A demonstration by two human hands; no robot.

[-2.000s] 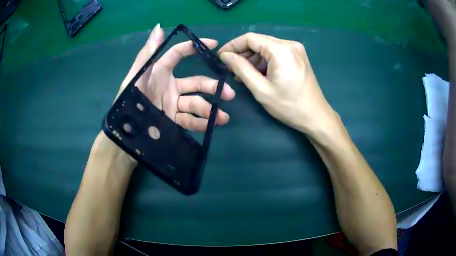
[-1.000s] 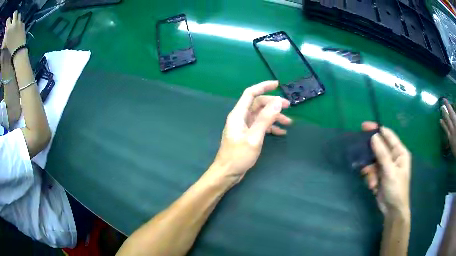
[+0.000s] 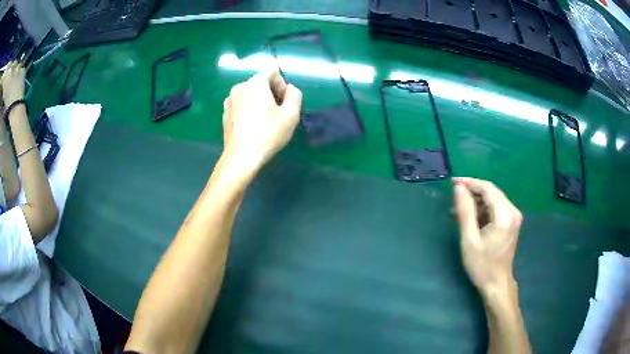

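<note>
My left hand (image 3: 259, 117) is over the left rail of a blurred black phone middle frame (image 3: 333, 126), its fingers closed on that rail. The frame's solid plate is at its near end. My right hand (image 3: 489, 231) has thumb and forefinger together beside the near right corner of another phone middle frame (image 3: 423, 164). That frame lies flat on the glossy green strip. I cannot tell whether the fingertips touch its corner or hold a small part.
More frames lie on the strip at left (image 3: 171, 106) and right (image 3: 570, 187). Black ribbed trays (image 3: 483, 31) are stacked at the far edge. White cloths lie at left (image 3: 72, 152) and right (image 3: 599, 304). Another person's forearm (image 3: 31, 162) is at the left edge.
The view has shifted. My left hand has gone from empty to closed on a frame. The frame held in my right hand a second ago is out of its grasp.
</note>
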